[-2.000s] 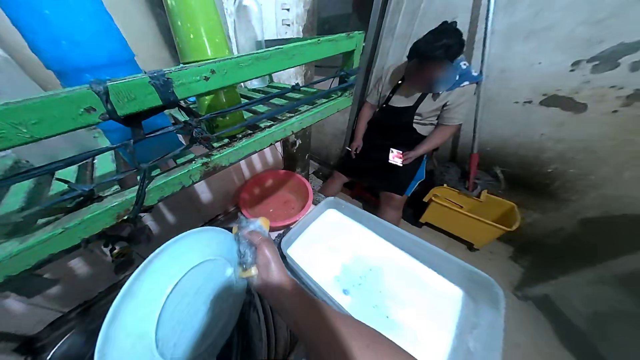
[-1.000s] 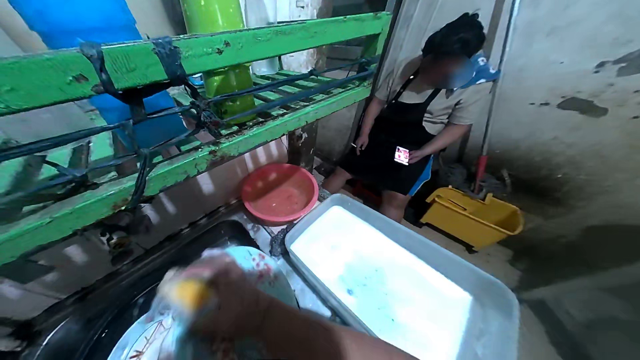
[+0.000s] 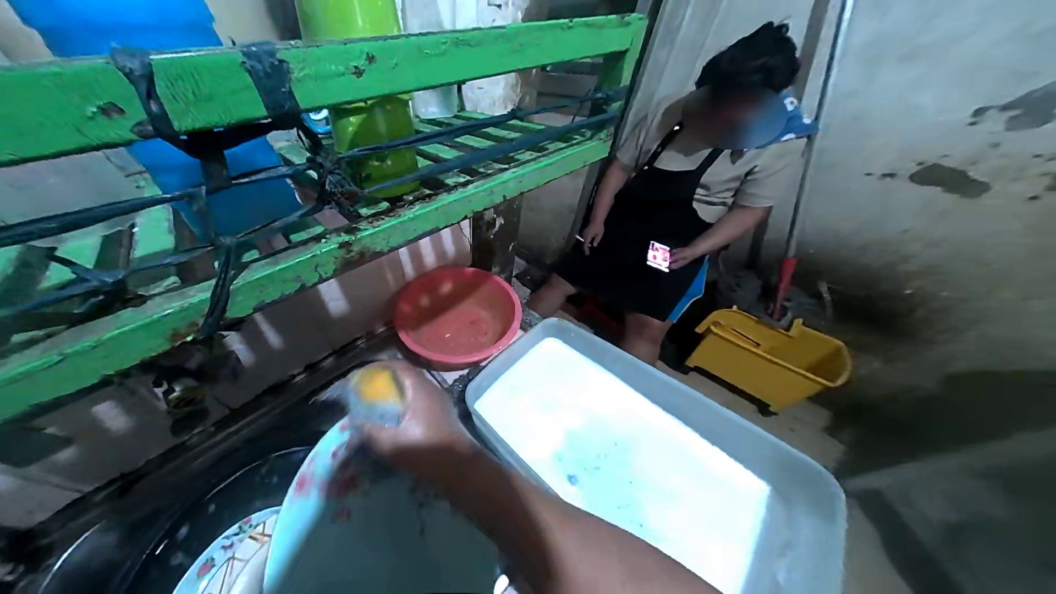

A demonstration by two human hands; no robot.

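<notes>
My right hand (image 3: 425,412) comes in from the lower right and holds a yellow sponge (image 3: 379,386) wrapped in grey mesh against the upper rim of a tilted plate (image 3: 371,520) with red marks. My left hand does not show. Behind that plate, at lower left, a flower-patterned plate (image 3: 223,557) lies in a dark basin (image 3: 181,503). Right of my hand is a large grey-white plastic tub (image 3: 813,511) with bright white contents and blue specks.
A red plastic basin (image 3: 458,318) sits beyond my hand. A green wooden rack (image 3: 495,49) runs along the left. A seated person (image 3: 676,181) holds a lit phone (image 3: 658,256). Near them stand a yellow mop bucket (image 3: 767,355) and a mop handle (image 3: 813,165).
Two seconds ago the sponge was at a pale plate's right edge. One second ago my right hand was lower, over a patterned plate; now it is higher, at a tilted plate's rim.
</notes>
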